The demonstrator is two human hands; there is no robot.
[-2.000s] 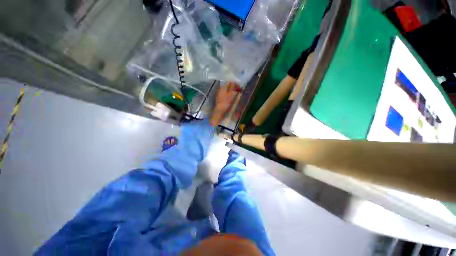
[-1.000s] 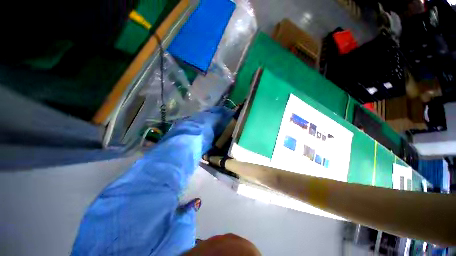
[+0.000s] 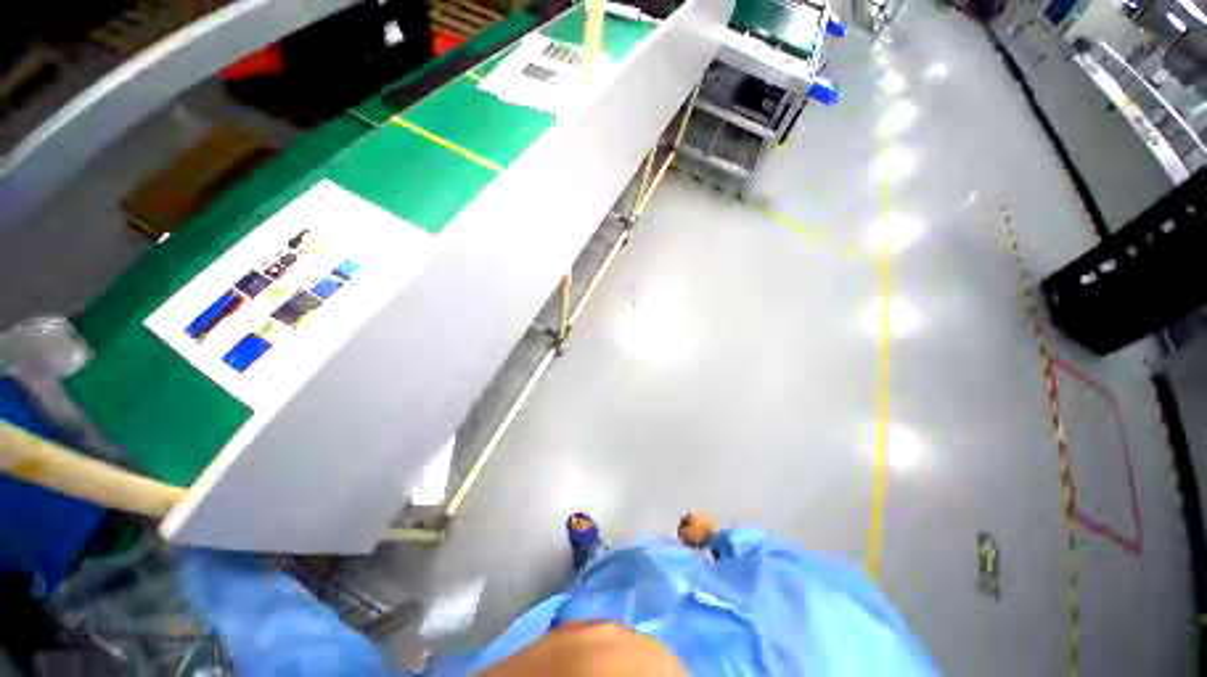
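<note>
My right hand (image 3: pixel 696 530) is small and blurred in front of the blue smock at the bottom centre. Its fingers look curled, and I cannot tell if it holds anything. My left sleeve reaches to the lower left beside the bench end, and the left hand is not visible. Crumpled clear plastic (image 3: pixel 46 347) lies by the green bench surface at the left edge. A blue item (image 3: pixel 40 509) is partly behind a cream tube. A white instruction sheet (image 3: pixel 285 298) with pictures lies on the green surface.
The long bench has a white side panel (image 3: pixel 450 311) and a cream tube frame below. A white sheet (image 3: pixel 453 606) is low near the bench foot. A shelved cart (image 3: pixel 741 113) stands at its far end. A black stack (image 3: pixel 1132 271) is at the right; yellow lines mark the grey floor (image 3: pixel 755 344).
The view has swung from the plastic-covered bench end to the aisle. The instruction sheet is now at the left. The left hand, seen earlier by the plastic, is out of sight; my right hand now shows.
</note>
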